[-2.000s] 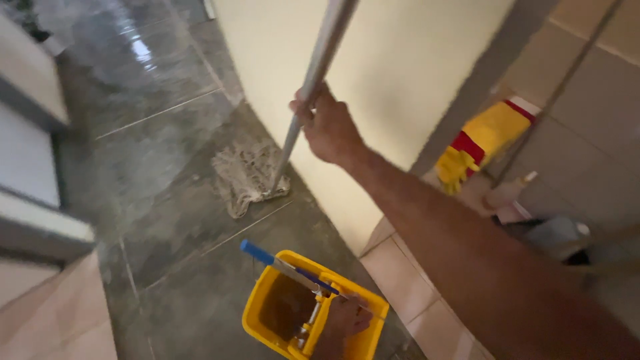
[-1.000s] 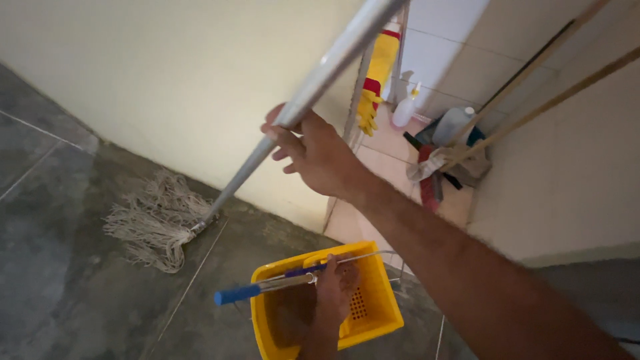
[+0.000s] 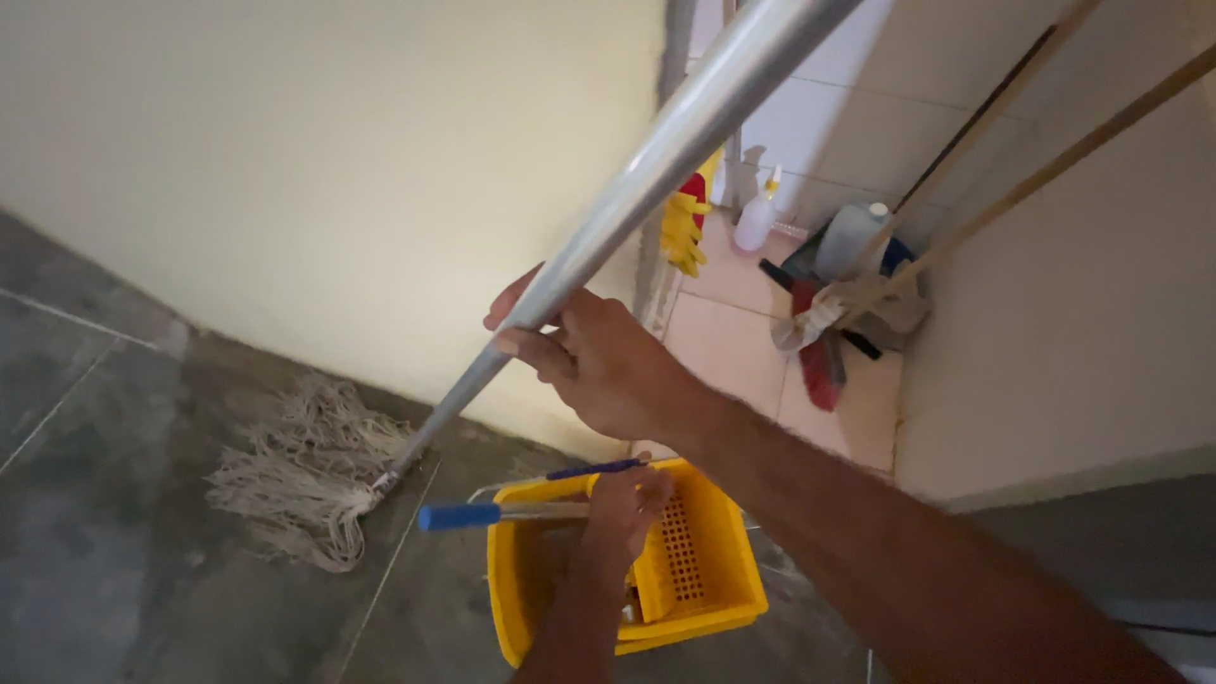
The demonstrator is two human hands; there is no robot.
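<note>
My right hand grips the grey metal pole of a string mop between thumb and fingers. The pole slants down left to the mop head, whose pale strands lie spread on the floor by the wall. At the bottom centre, my left hand is curled at the blue-gripped wire handle of a yellow mop bucket; its palm is hidden. Beside this hand, a metal lever with a blue grip juts left over the bucket's rim. A perforated wringer basket fills the bucket's right side.
A cream wall ends at a pink-tiled recess. Inside are yellow gloves, a spray bottle, a translucent jug, a red-bristled brush and a cloth. Wooden poles lean there. Grey tiled floor lies left.
The view has swung markedly. My right hand stays on the mop pole and my left hand stays at the bucket in every frame.
</note>
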